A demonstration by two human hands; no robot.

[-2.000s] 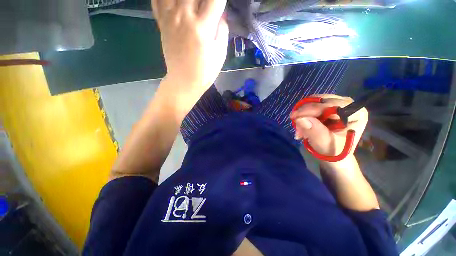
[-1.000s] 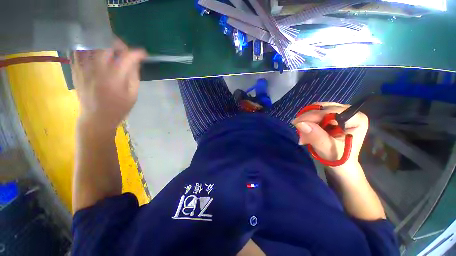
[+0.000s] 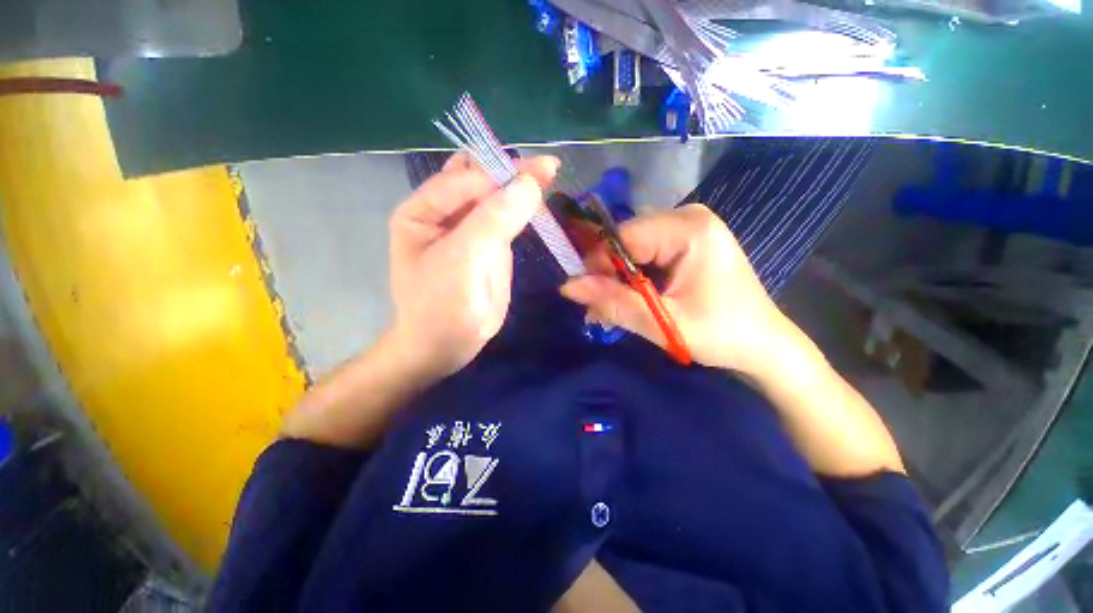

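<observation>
A grey-white ribbon cable (image 3: pixel 556 237) is held slanting above the lap, in front of the bench edge. Its split wire ends (image 3: pixel 472 129) fan out at the upper left. My left hand (image 3: pixel 462 246) pinches the ribbon near the split end. My right hand (image 3: pixel 689 269) holds the red-handled scissors (image 3: pixel 647 293) with the dark blades pointing up and left, and its thumb and finger touch the ribbon's lower end. A small blue connector (image 3: pixel 603 332) shows just below the right fingertips, partly hidden.
A pile of grey ribbon cables (image 3: pixel 671 42) with blue connectors and frayed white ends lies on the green bench mat (image 3: pixel 324 102) at the top. A grey tray-like shape (image 3: pixel 132 26) is at the upper left. A yellow panel (image 3: pixel 144 299) stands at the left.
My left hand has come from beside the grey shape to the middle with a ribbon cable. My right hand has moved left and up to meet it, and the scissors have turned.
</observation>
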